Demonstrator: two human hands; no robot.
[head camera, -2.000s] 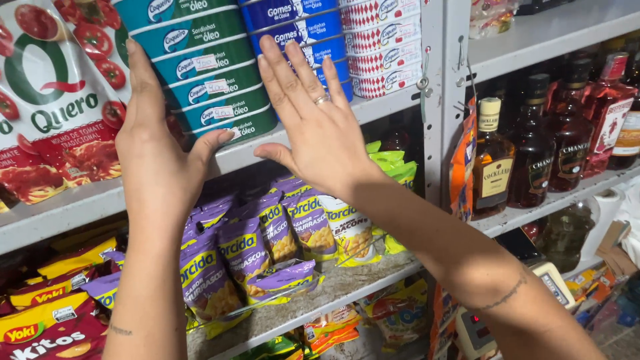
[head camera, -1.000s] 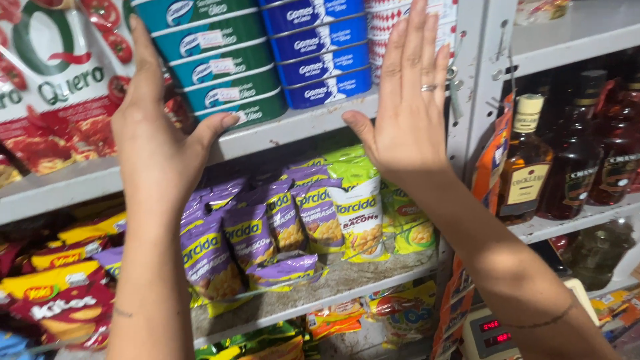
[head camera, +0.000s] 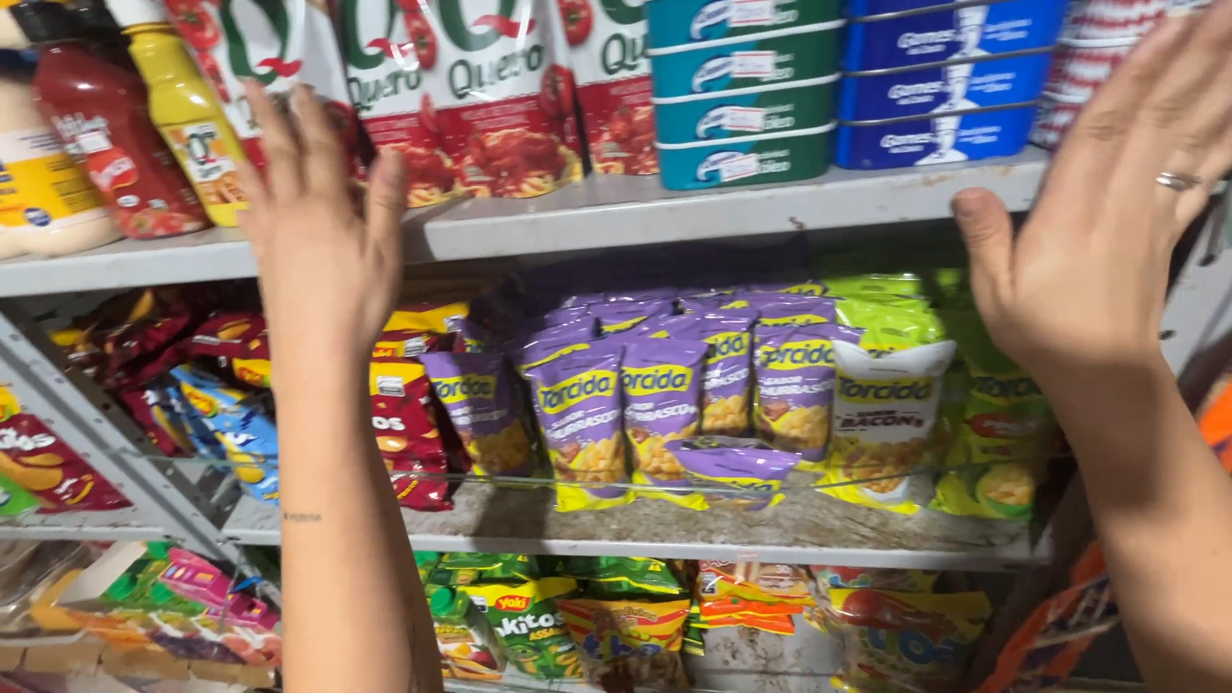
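My left hand (head camera: 322, 202) is raised with fingers apart in front of the tomato sauce pouches (head camera: 500, 106), near a yellow mustard bottle (head camera: 188, 111); whether it touches a pouch cannot be told. At the right, my right hand (head camera: 1092, 212), with a ring on one finger, is spread beside the stack of blue fish tins (head camera: 943, 87) and in front of red-and-white tins (head camera: 1078, 72). Teal sardine tins (head camera: 741, 91) stand between the hands. Neither hand holds anything. Below them are purple snack bags (head camera: 582, 414) and a white bacon-flavour snack bag (head camera: 881, 419).
A grey metal shelf edge (head camera: 616, 217) runs under the tins and pouches. A ketchup bottle (head camera: 120, 144) stands at the upper left. Dark red snack bags (head camera: 414, 433) fill the middle shelf's left, with a clear pane edge along its front. More snack bags (head camera: 529, 616) lie lower.
The view has shifted left along the shelves. My left hand has moved from beside the teal tins to the tomato sauce pouches. The hands are farther apart.
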